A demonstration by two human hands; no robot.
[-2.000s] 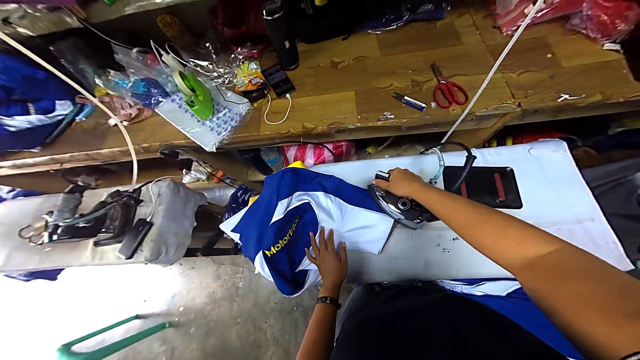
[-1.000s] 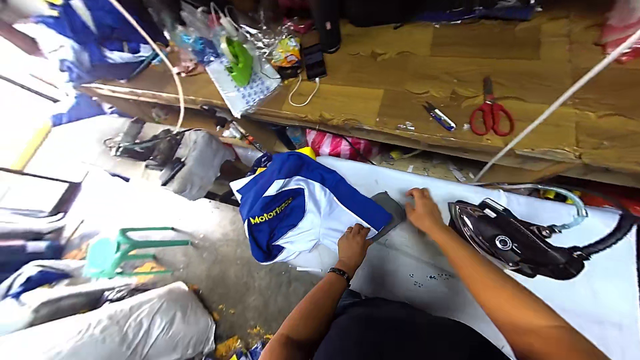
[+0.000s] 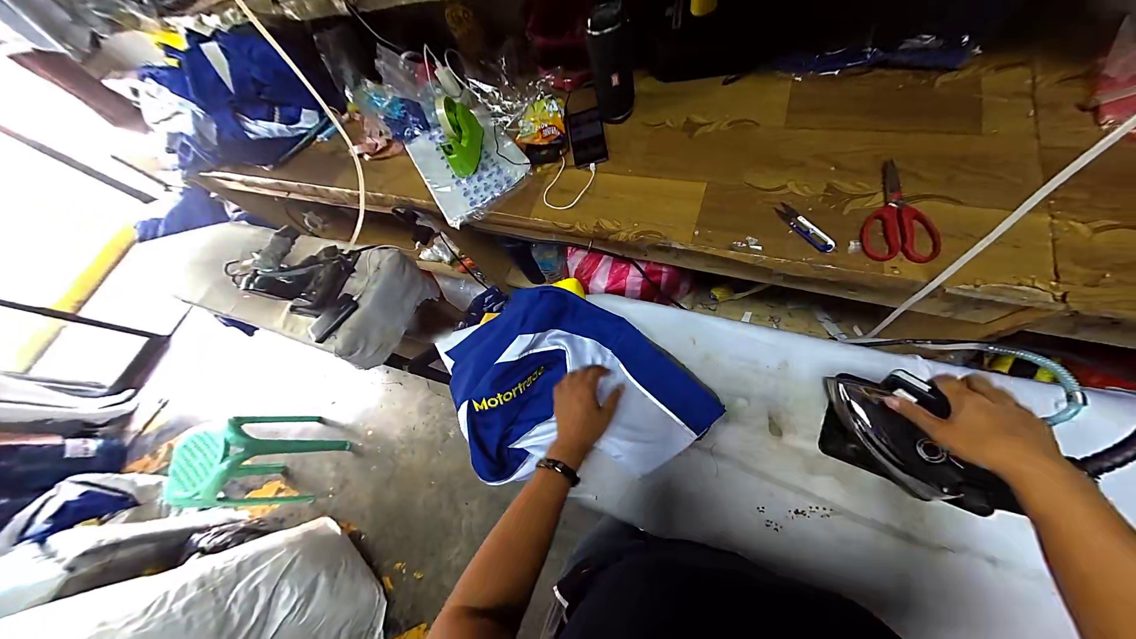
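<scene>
A blue and white shirt (image 3: 639,377) with yellow lettering lies over the left end of a white-covered ironing board (image 3: 737,479). My left hand (image 3: 584,408), a dark band at its wrist, rests on the shirt beside the lettering with its fingers spread a little. To the right, my right hand (image 3: 985,426) is closed around the handle of a black steam iron (image 3: 887,444), its fingers partly hidden behind the handle. The iron sits over a dark rest pad on the board, with a hose running off to the right.
Behind the board runs a wooden workbench (image 3: 754,133) with red-handled scissors (image 3: 898,232), thread snips (image 3: 806,228), a phone (image 3: 587,138) and a green tape dispenser (image 3: 461,138). A second padded board (image 3: 390,284) stands left. A green plastic stool (image 3: 209,461) lies tipped on the floor.
One second ago my right hand was at the shirt's right edge, off the iron; now it holds the iron's handle. My left hand has moved from the shirt's lower right edge onto its middle.
</scene>
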